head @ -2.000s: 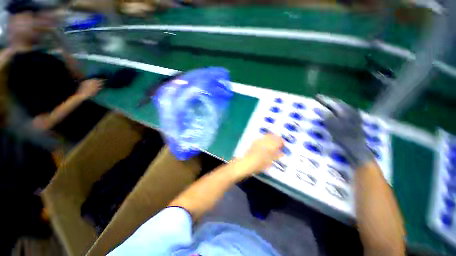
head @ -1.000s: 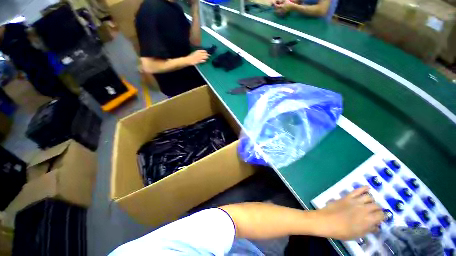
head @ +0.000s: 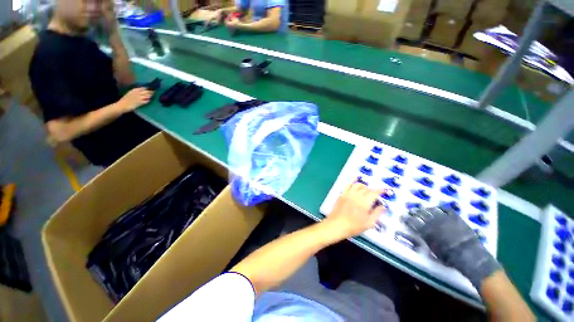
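A white foam tray [head: 343,186] lies on the green surface in front of me, with rows of blue-sleeved motors [head: 425,182] in its slots. Bare silver motors [head: 405,239] lie in the near slots. My bare left hand [head: 360,207] is over the left part of the tray, fingers bent down at the slots; whether it grips a piece is unclear. My right hand [head: 444,238], in a grey knit glove, rests low over the near middle of the tray, fingers towards the left; what is under its fingertips is hidden.
A clear and blue plastic bag [head: 270,151] is left of the tray, black parts [head: 230,112] behind it. An open carton [head: 151,220] stands lower left. A second tray [head: 557,264] is at right. A dark housing [head: 249,70] is on the belt. A person [head: 82,88] works at left.
The view has swung right, so the whole tray and my gloved right hand now show. The bag and carton appear farther left. My left hand remains over the tray.
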